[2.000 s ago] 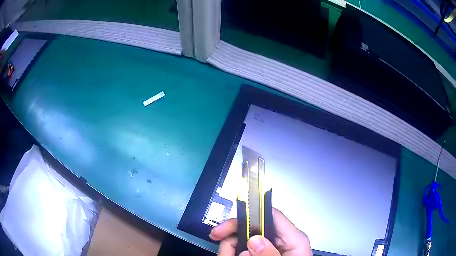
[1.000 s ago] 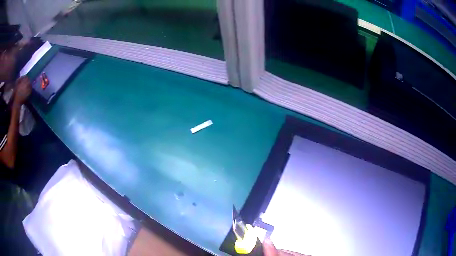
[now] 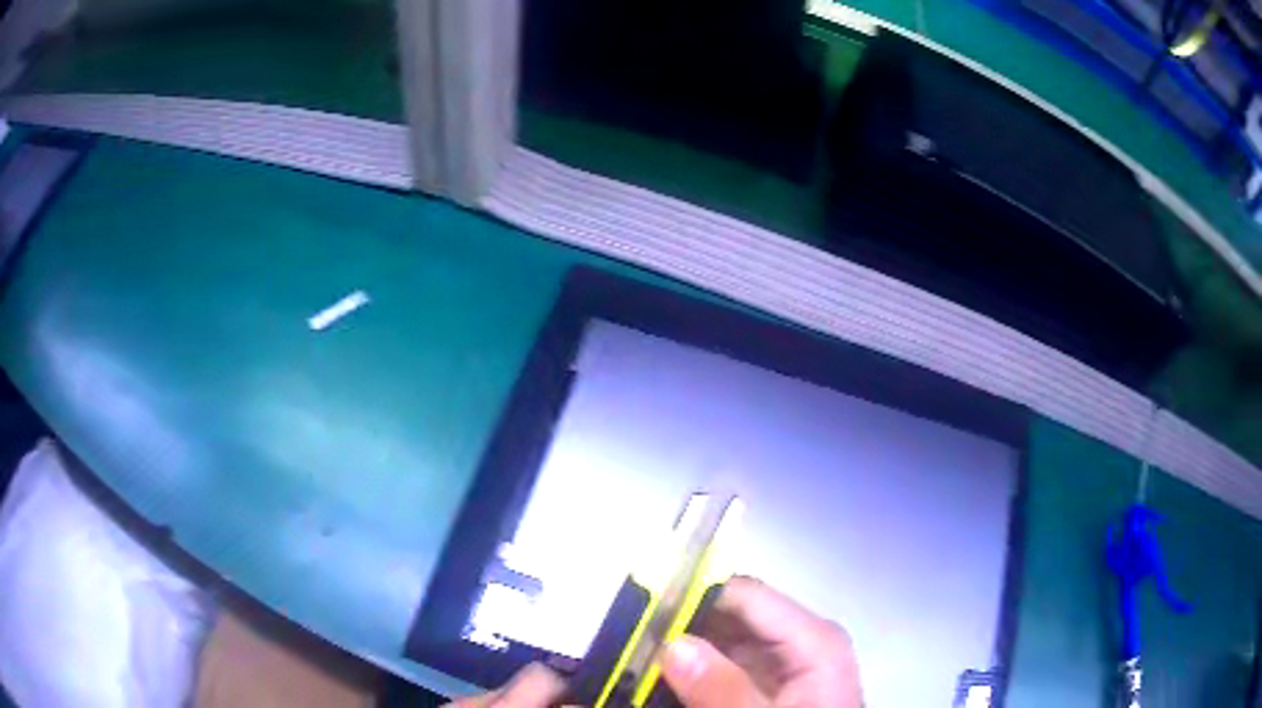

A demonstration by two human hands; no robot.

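A black-framed panel (image 3: 796, 325) with a glowing pale face lies on the green bench in front of me. A yellow and black utility knife (image 3: 662, 616) is above its lower part, tilted with the front end up and to the right. My right hand (image 3: 775, 650) is closed around the knife from the right, the thumb on its body. Fingers at the knife's lower left, seemingly my left hand (image 3: 526, 687), are cut off by the bottom edge; whether they grip the knife is unclear. A bright corner cutout (image 3: 509, 606) shows at the panel's lower left.
A small white strip (image 3: 338, 310) lies on the green bench (image 3: 249, 401). A blue air gun (image 3: 1138, 567) is at the right. A pale ribbed rail (image 3: 830, 284) and post run behind, with dark panels (image 3: 1010, 194) beyond. White sheets or bags (image 3: 90, 595) and cardboard (image 3: 284, 667) are lower left.
The view has swung right, so the panel shows further left and the blue air gun is fully visible. The knife has moved from the corner cutout to above the panel face, with more of my right hand showing.
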